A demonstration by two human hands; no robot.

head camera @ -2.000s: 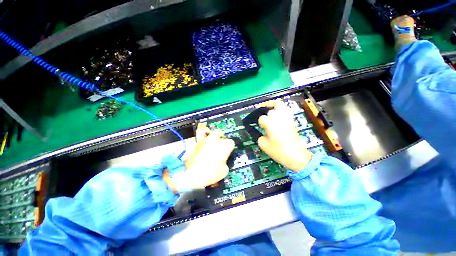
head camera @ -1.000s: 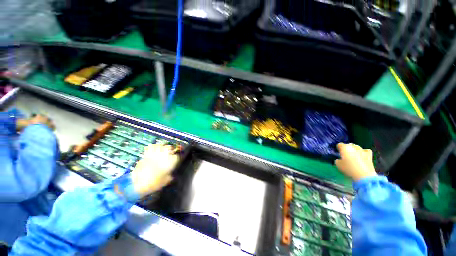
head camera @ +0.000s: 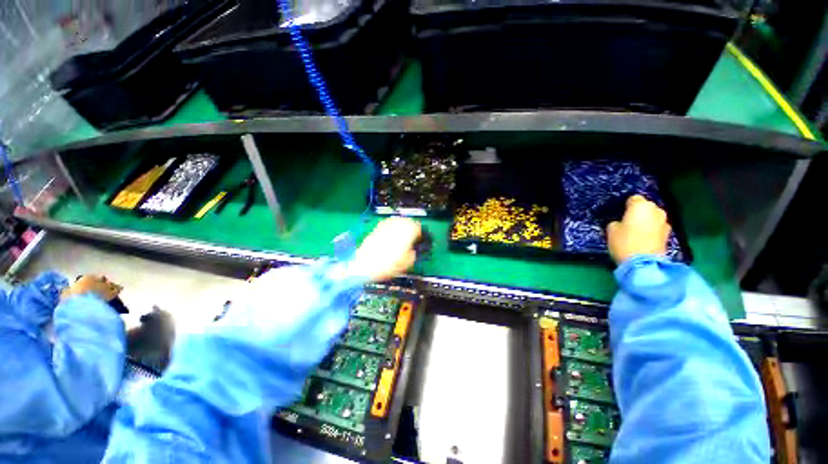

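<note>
My left hand, with a black fingertip covering, is over the green mat just in front of the bin of dark leaded components; its fingertips are blurred. My right hand reaches into the bin of blue-violet components, fingers pointing down; the fingertips are hidden. Whether either hand holds a piece cannot be told. The bin of yellow components sits between them. Green circuit boards lie in a left carrier and a right carrier, partly covered by my sleeves.
A shelf edge crosses above the bins, with large black totes on it. A blue coiled cord hangs in front. A post, a dark tool and a neighbour's bins are left. Another person's hand is far left.
My left hand has moved from the left carrier up to the mat by the dark components bin. My right hand has moved from the blue-violet bin's front edge into the bin. The view has shifted.
</note>
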